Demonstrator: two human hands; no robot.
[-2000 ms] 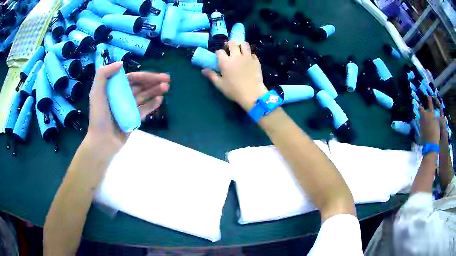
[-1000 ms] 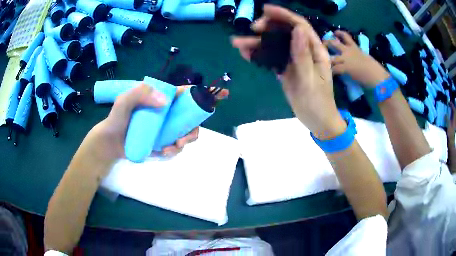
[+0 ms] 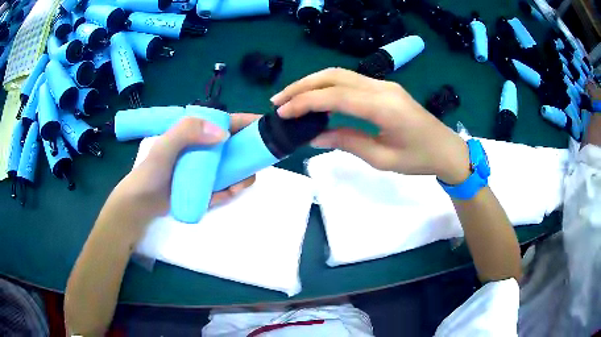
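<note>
My left hand (image 3: pixel 168 158) holds two blue bodies. One blue body (image 3: pixel 195 181) points down toward me under the thumb. The other blue body (image 3: pixel 245 156) points up to the right. My right hand (image 3: pixel 389 125) grips a black ribbed cap (image 3: pixel 300 131) at the right end of that second body. The cap touches the body and covers its end; how far it is seated I cannot tell. A third blue body (image 3: pixel 146 123) lies behind my left hand; whether the hand touches it is unclear.
A heap of blue bodies (image 3: pixel 60 82) lies at left beside a printed sheet (image 3: pixel 29 49). Loose black caps (image 3: pixel 356 26) lie at the back. White pads (image 3: pixel 230 243) line the near edge. Capped units lie at right, near another person's sleeve (image 3: pixel 583 197).
My right hand has come down and left, bringing the black cap onto the body's end. The other person's arm has drawn back to the right. My left hand has barely moved.
</note>
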